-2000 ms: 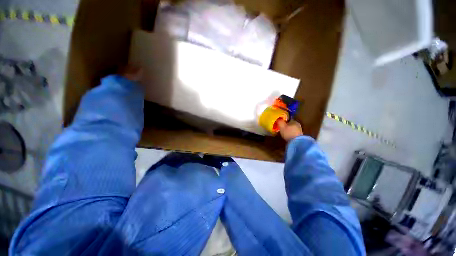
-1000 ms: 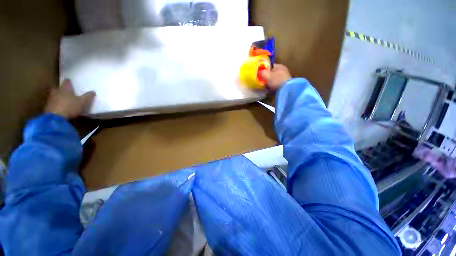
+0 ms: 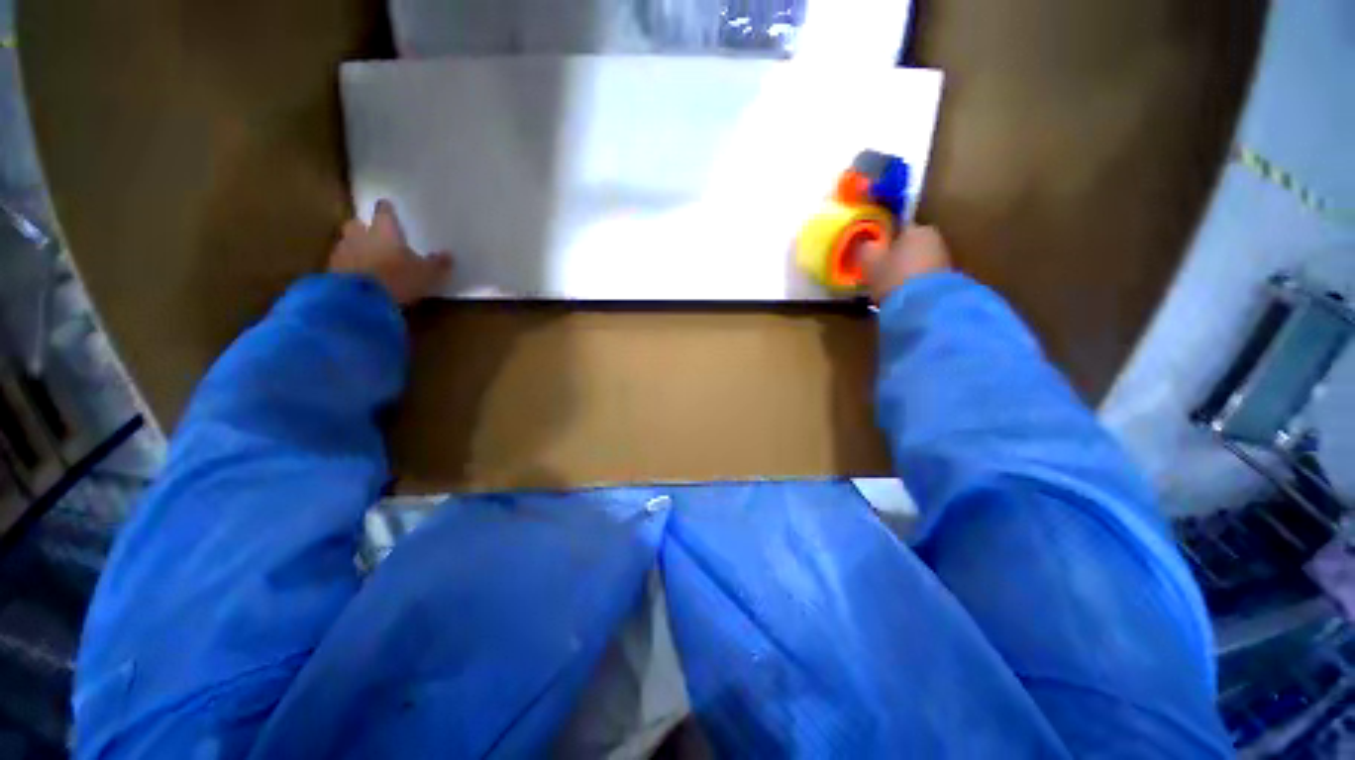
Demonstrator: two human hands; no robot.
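Observation:
A stiff white foam sheet (image 3: 639,178) lies across the inside of a large open brown carton (image 3: 654,394). My left hand (image 3: 390,263) is at the sheet's near left corner, its thumb and fingers apart on the edge; its grip is partly hidden. My right hand (image 3: 907,263) is at the near right corner and holds a tape dispenser (image 3: 850,245) with a yellow roll, orange core and blue part, over the sheet. Beyond the sheet lies a plastic-wrapped product (image 3: 654,27), white and shiny, cut off by the top edge.
A metal-framed trolley (image 3: 1281,364) with a green shelf stands at the right. Yellow-black striped tape (image 3: 1281,181) runs along the grey floor at the right. Dark and metal items blur at the left edge. The carton's near wall is against my blue clothing.
The foam sheet has gone from tilted to level, square across the carton, nearer its near wall than at first. My left hand has moved onto its near left corner. The dispenser stays in my right hand.

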